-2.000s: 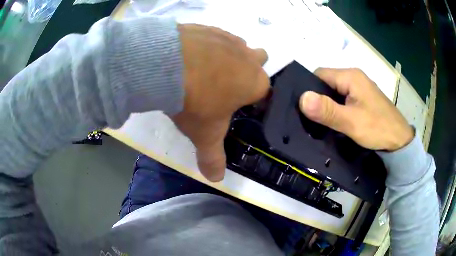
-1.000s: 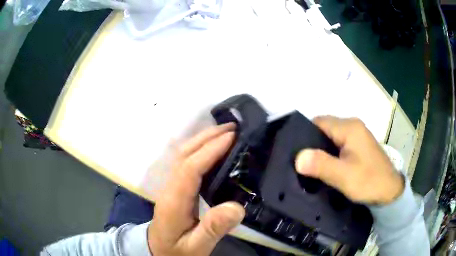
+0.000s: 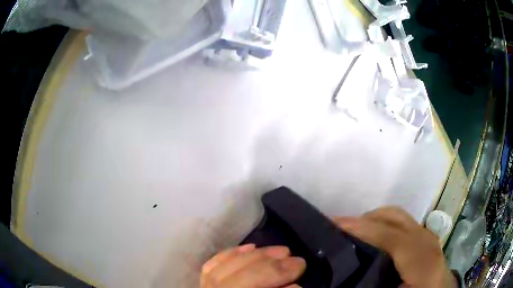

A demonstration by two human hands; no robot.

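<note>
A black plastic housing lies at the bottom centre, cut off by the lower edge. Its angular end points up and away from me. My left hand rests on its left side with the fingers curled over it, partly cut off by the lower edge. My right hand grips its right side; its thumb is not clearly visible. The inside of the housing and any wires are hidden.
A white board edged with tan tape carries the work. White plastic brackets lie at the back right. White trays or frames and a milky bag lie at the back left. A small round white item is at the right edge.
The view has tipped up, so the housing and hands sit lower. The open, wire-filled side seen earlier is out of sight. My left hand has moved onto the housing's near left side.
</note>
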